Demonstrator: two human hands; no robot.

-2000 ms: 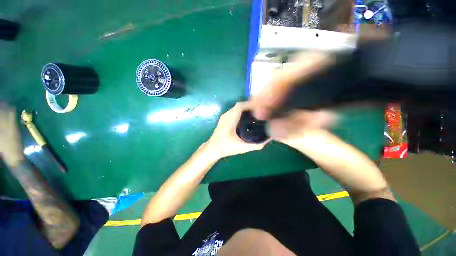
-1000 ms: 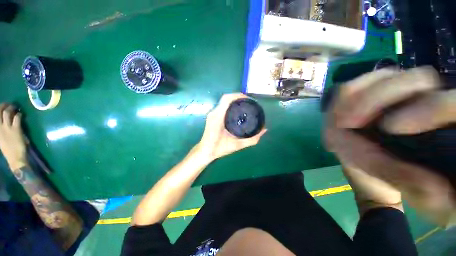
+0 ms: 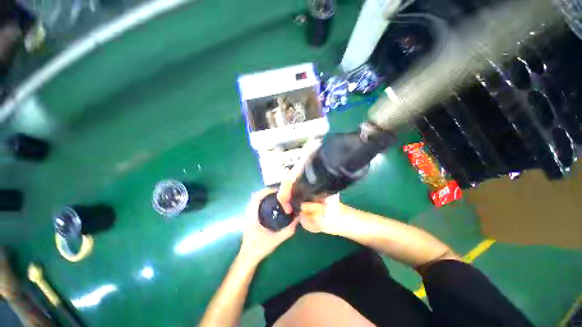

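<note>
My left hand [image 3: 255, 236] is wrapped around a black cylindrical housing [image 3: 273, 214], its dark end facing up. My right hand [image 3: 313, 214] is right beside it, around the black electric screwdriver [image 3: 341, 163], which leans over the housing and hides part of the hand. The screwdriver's tip is hidden, so contact with the housing cannot be told. The blue-and-white screw feeder [image 3: 287, 137] stands just beyond my hands, with small metal pieces in its open top.
Finished-looking units stand or lie at left [image 3: 170, 197] [image 3: 68, 221], one by a tape roll [image 3: 74, 248]. A hammer [image 3: 44, 284] and a neighbour's arm [image 3: 18, 300] are at lower left. Black trays [image 3: 491, 121], a red-orange packet [image 3: 432, 174] and cardboard [image 3: 529, 211] are at right.
The view has turned and shows more of the bench. My right hand with the screwdriver has come from the right back to the housing. My left hand still holds the housing.
</note>
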